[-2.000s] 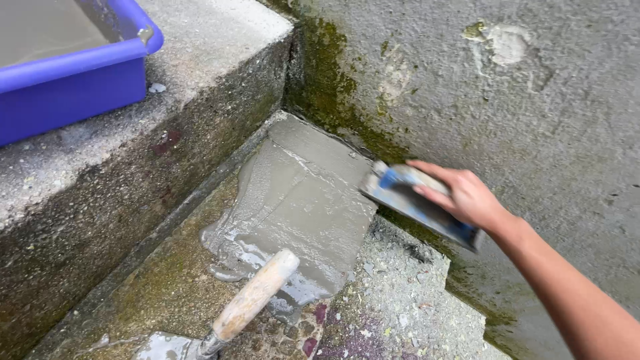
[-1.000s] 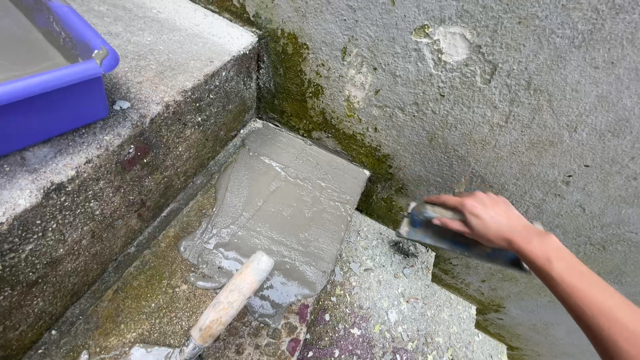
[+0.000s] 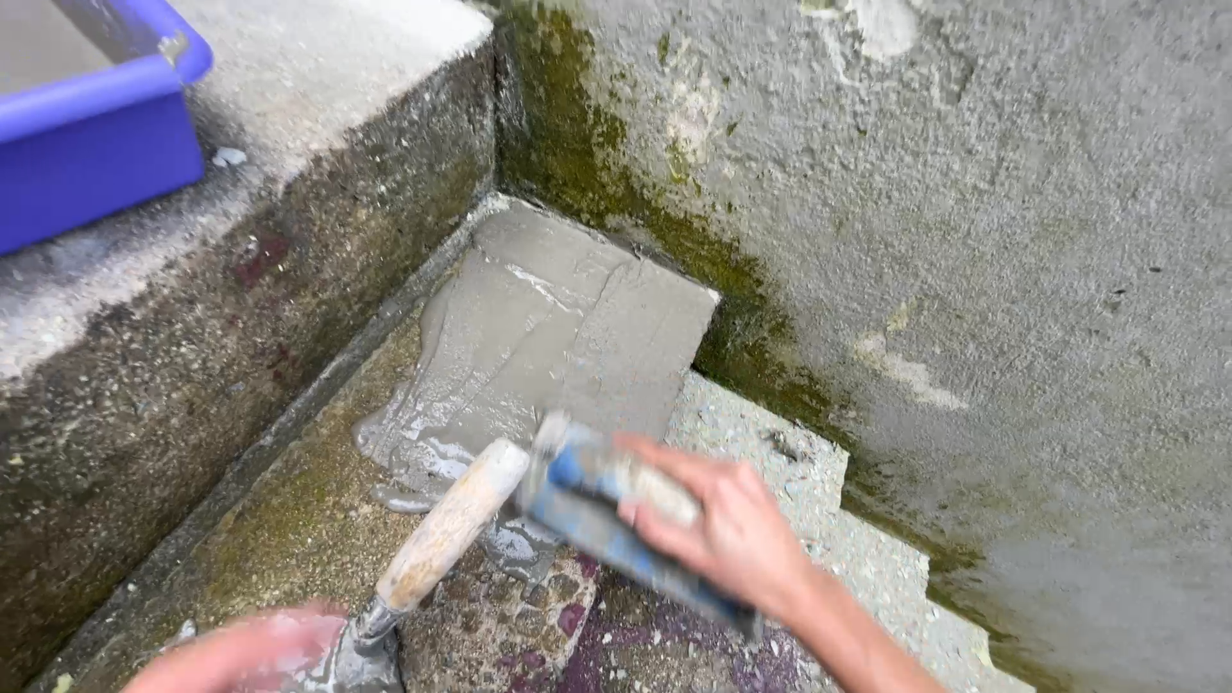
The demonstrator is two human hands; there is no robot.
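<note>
My right hand (image 3: 727, 520) grips the handle of a finishing trowel (image 3: 616, 529) with a blue mount, slightly blurred, over the near right side of a patch of wet grey mortar (image 3: 539, 337). The mortar covers the inner corner of a concrete step. At the lower left is my left hand (image 3: 260, 650), blurred and cut by the frame edge, beside the metal neck of a second trowel with a pale wooden handle (image 3: 452, 525). Whether it holds this trowel I cannot tell. The wooden handle points up toward the mortar.
A purple plastic tub (image 3: 106, 144) holding grey mix stands on the higher step (image 3: 318, 87) at upper left. A rough, mossy wall (image 3: 962, 241) rises along the right. Lower speckled steps (image 3: 770, 462) descend at the lower right.
My right hand with the finishing trowel has moved from beside the wall back to the left, near the wooden handle. My left hand has come into view at the bottom.
</note>
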